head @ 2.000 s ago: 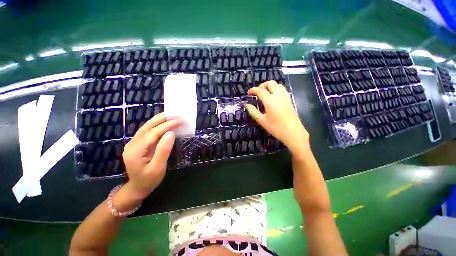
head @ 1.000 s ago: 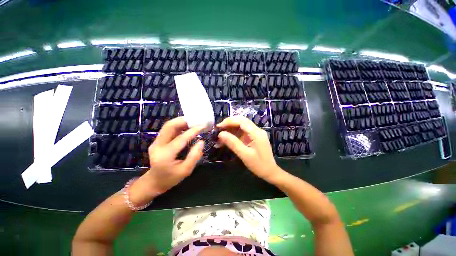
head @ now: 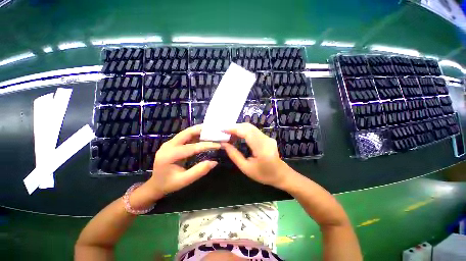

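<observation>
A white strip [head: 228,102] stands up between my hands, tilted to the right, over the near tray [head: 141,103] full of black parts. My left hand [head: 179,158] holds its lower end at the fingertips. My right hand [head: 254,153] has thumb and forefinger together at the strip's lower right corner. The fingertips of both hands nearly meet. Any black part or adhesive piece between them is too small or hidden to tell. A shiny pocket with few parts [head: 254,110] shows just right of the strip.
Several spare white strips [head: 61,155] lie crossed at the left. A second tray [head: 403,104] of black parts stands at the right, with a shiny pocket [head: 369,143] at its near-left corner. A phone-like flat item [head: 458,147] lies beside it. A green surface with a pale rail runs behind the trays.
My right hand has come from over the near tray to meet my left hand. The strip has swung from leaning left to leaning right. Since two seconds ago, the view has shifted slightly.
</observation>
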